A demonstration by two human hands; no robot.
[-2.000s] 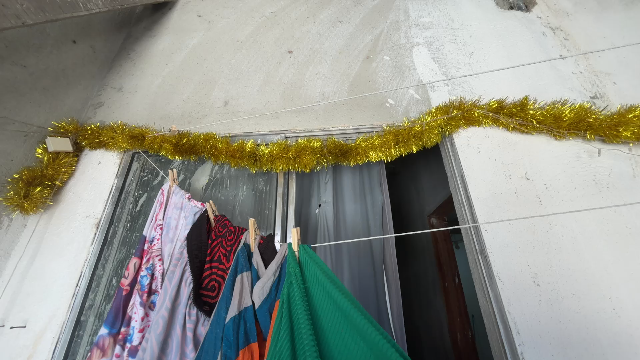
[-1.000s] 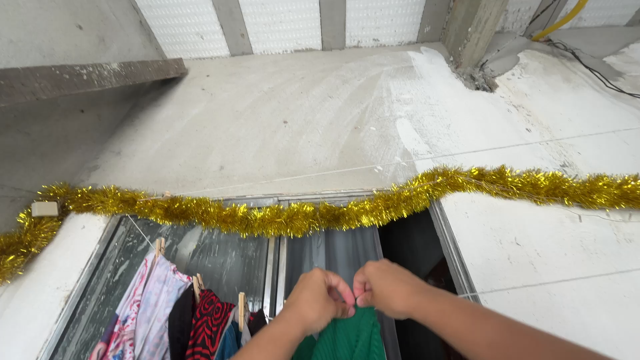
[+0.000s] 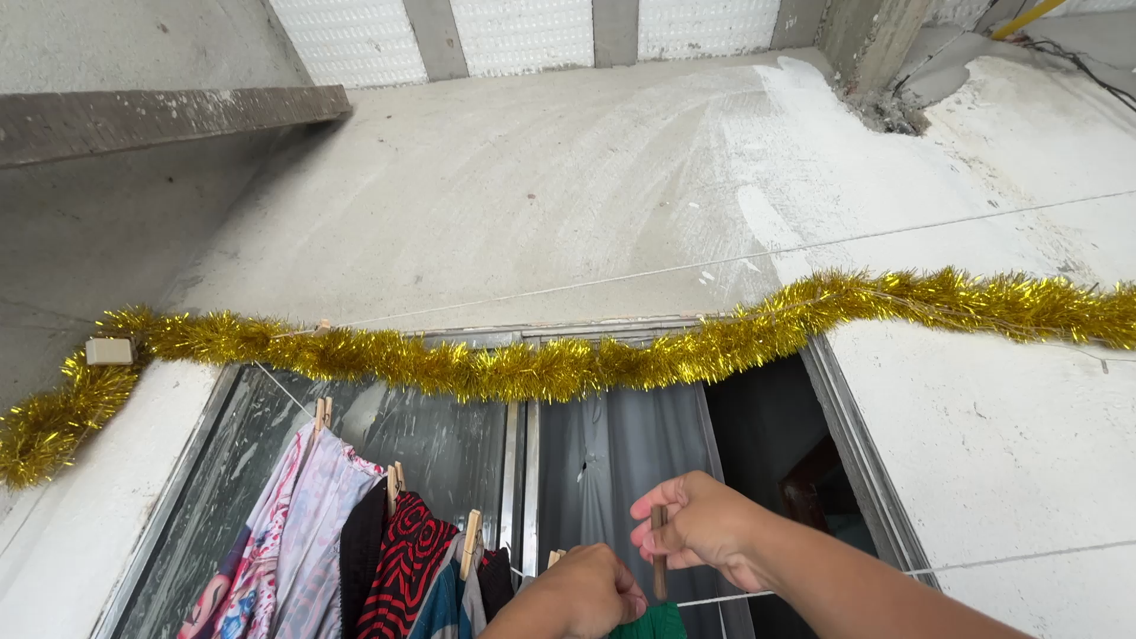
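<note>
In the head view my right hand [image 3: 710, 528] holds a dark brown wooden clothespin [image 3: 658, 552] upright, just above the white clothesline [image 3: 723, 599]. Lower and to the left, my left hand [image 3: 577, 599] pinches the top edge of a green cloth [image 3: 652, 623] at the line. Further left, light wooden clothespins [image 3: 470, 544] hold up a blue and grey garment [image 3: 437, 603], a red and black patterned garment [image 3: 404, 559], a black one and a pale printed one [image 3: 302, 532]. The lower part of the green cloth is out of view.
A gold tinsel garland [image 3: 550, 368] runs across the wall above a sliding window with a metal frame [image 3: 521, 479] and grey curtain [image 3: 612, 444]. A second thin line [image 3: 621, 275] crosses the wall higher up. A beam [image 3: 177, 115] juts in at the upper left.
Both hands were together at the green cloth one second ago; now my right hand is apart from it with a brown clothespin. Two seconds ago no hands were in view.
</note>
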